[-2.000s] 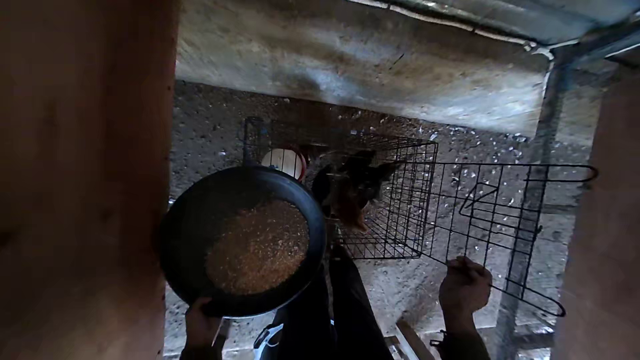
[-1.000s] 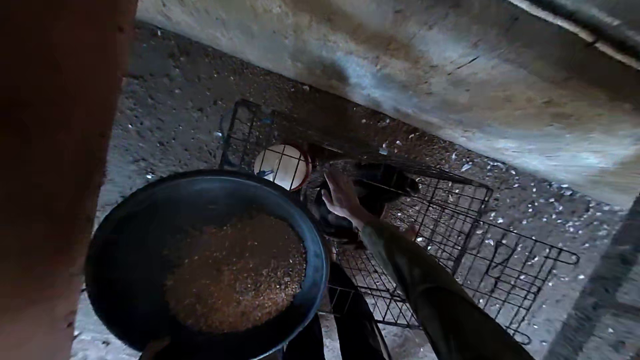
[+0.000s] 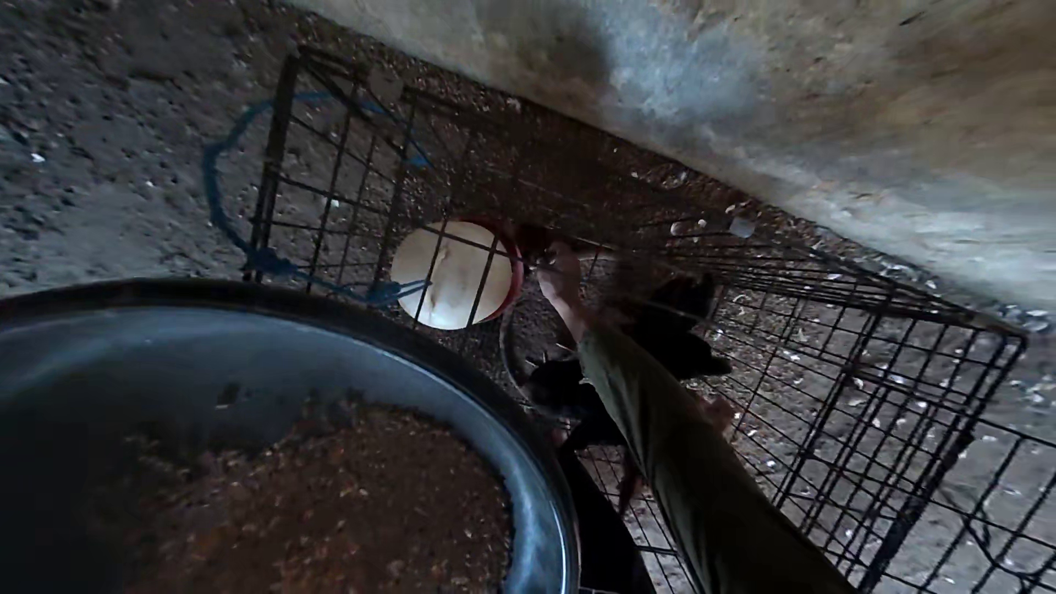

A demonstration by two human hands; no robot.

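A wide black pan (image 3: 528,462) with loose brown grain feed (image 3: 371,503) fills the lower left of the head view. My left hand is out of the frame. My right arm, in a dark green sleeve (image 3: 668,429), reaches inside a black wire cage (image 3: 858,363). At the red rim of a container with a whitish round top (image 3: 450,272) is my right hand (image 3: 561,276); its fingertips are dim, so whether they grip it cannot be told. Dark-feathered birds (image 3: 672,326), apparently chickens, are beside and under my forearm.
Blue cord (image 3: 272,262) is tied to the cage's left end and loops over the gritty ground. A stained wall (image 3: 660,91) runs along the cage's far side. The wire door (image 3: 998,503) stands out at the lower right.
My right hand has gone from the cage door into the cage, then across to the container with the whitish top. The view has moved much closer to the cage.
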